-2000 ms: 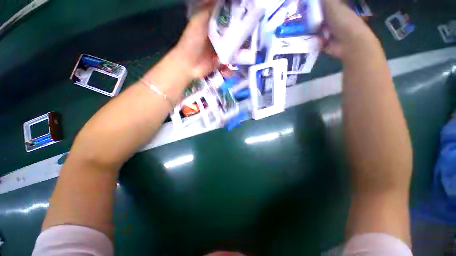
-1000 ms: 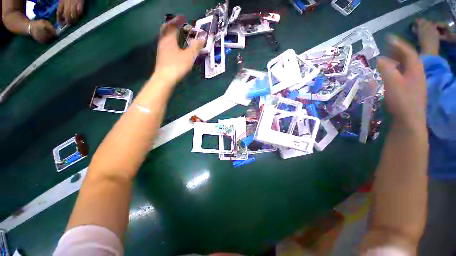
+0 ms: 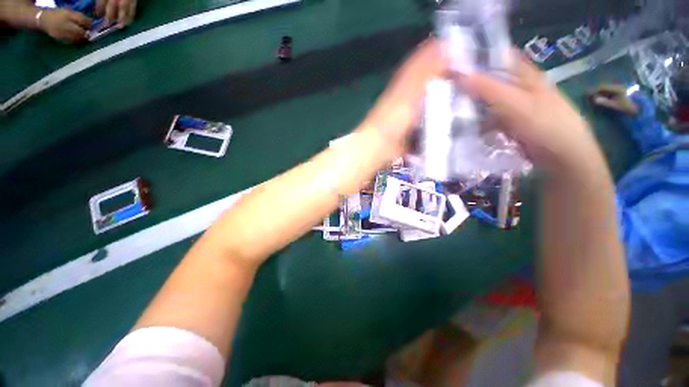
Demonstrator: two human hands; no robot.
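My left hand [image 3: 419, 94] and my right hand [image 3: 521, 106] are raised at the upper right centre, around a blurred bunch of white housings [image 3: 453, 121]. Both hands are blurred, and their fingertips are partly hidden by the bunch. Below them a pile of white housings [image 3: 412, 208] lies on the green table, partly covered by my left forearm and the bunch. A blue cell [image 3: 355, 243] shows at the pile's lower left edge.
Two single housings lie on the far lane at left, one higher [image 3: 219, 141] and one lower [image 3: 97, 210]. A small dark piece [image 3: 285, 49] lies further back. A white strip [image 3: 98, 268] edges the lane. Another person's hands [image 3: 75, 23] are at upper left; a blue-sleeved person [image 3: 661, 215] is at right.
My left hand has moved right from the far lane to the pile, and my right hand inward. The housings by my left hand have left that spot; a small dark piece shows on the lane.
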